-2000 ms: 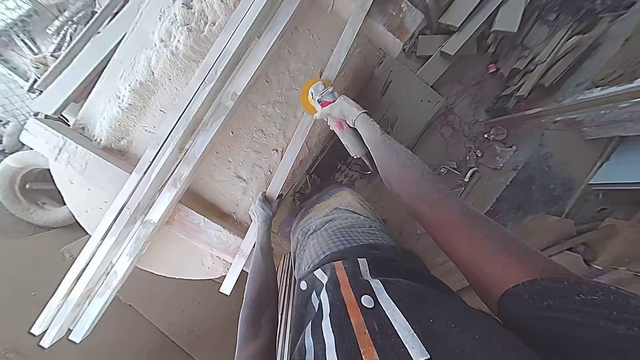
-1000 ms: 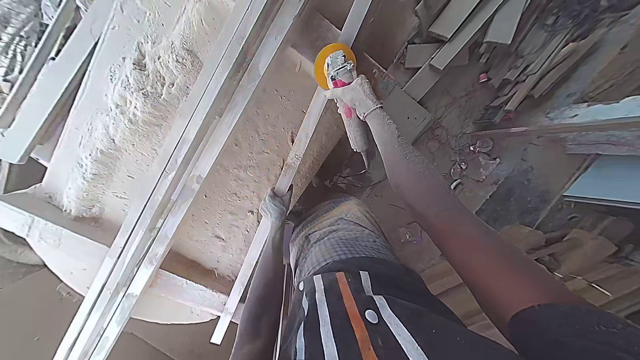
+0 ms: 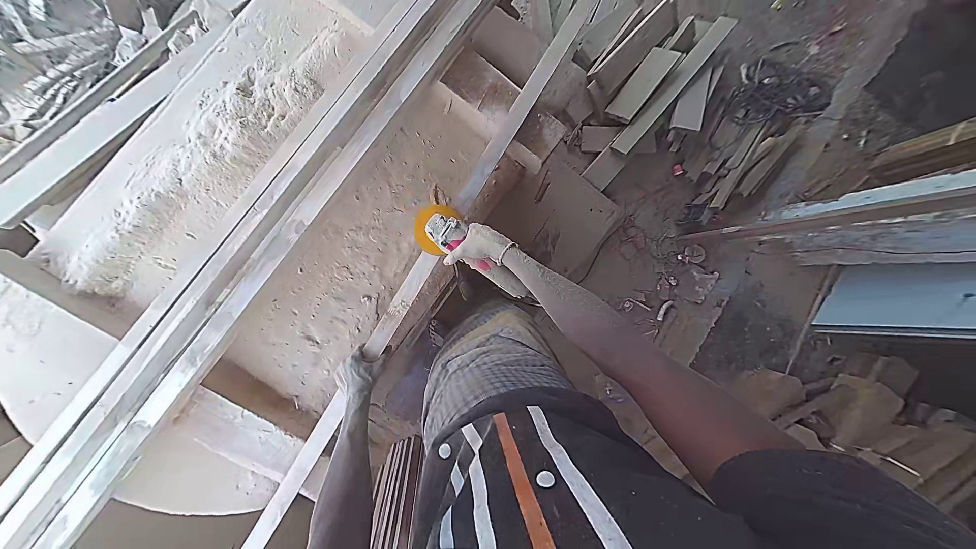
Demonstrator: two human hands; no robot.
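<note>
My right hand (image 3: pixel 482 245), coated in pale dust, is closed around an angle grinder (image 3: pixel 446 230) with a yellow disc (image 3: pixel 430 229). The disc lies over a long narrow wooden strip (image 3: pixel 524 114); whether it touches the wood cannot be told. Lower down, my left hand (image 3: pixel 358 374) grips the same strip near the bench edge. The strip runs diagonally across a dusty work surface (image 3: pixel 335 267). Several long pale wooden bars (image 3: pixel 252 221) lie roughly parallel to it on the left.
Thick sawdust (image 3: pixel 198 152) covers the surface beyond the bars. Wooden offcuts (image 3: pixel 663 84) are heaped on the floor at the upper right, beside tangled cable (image 3: pixel 781 91). More broken boards (image 3: pixel 877 412) lie at the lower right. A pale blue panel (image 3: pixel 896 297) is at the right.
Between one second ago and now, the grinder in my right hand has moved down along the strip, closer to my left hand. My left hand still holds the strip. The view has shifted.
</note>
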